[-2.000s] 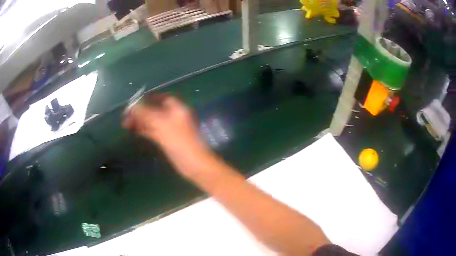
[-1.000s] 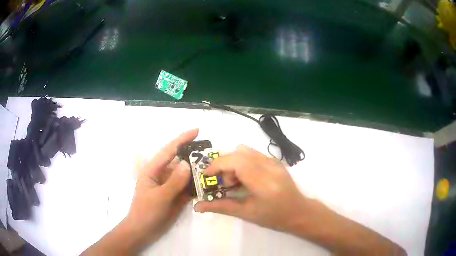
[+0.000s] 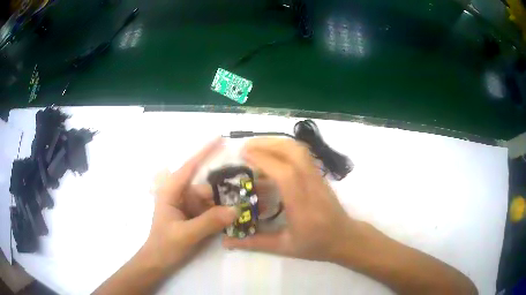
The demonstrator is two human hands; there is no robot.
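Observation:
The adapter housing (image 3: 217, 183), a black open case, is between my hands above the white sheet. The circuit board (image 3: 245, 216), with yellow blocks and small round parts facing up, lies in or on its opening; how deep it sits cannot be told. My left hand (image 3: 187, 201) holds the housing from the left, its thumb on the board. My right hand (image 3: 294, 201) is blurred and curves around the right side, touching at the lower edge. The black output cord (image 3: 323, 151) lies bundled behind my right hand, its plug tip (image 3: 241, 134) pointing left.
A pile of black housings (image 3: 43, 173) lies on the white sheet (image 3: 132, 138) at the left. A green circuit board (image 3: 232, 86), solder side up, lies on the dark green belt (image 3: 173, 57) with a cord trailing behind it. A yellow round object (image 3: 518, 208) is at the right edge.
Since one second ago, the board has come to lie over the housing, and my left thumb has moved onto it. The cord's plug tip now lies on the sheet. The belt's green board appears further right.

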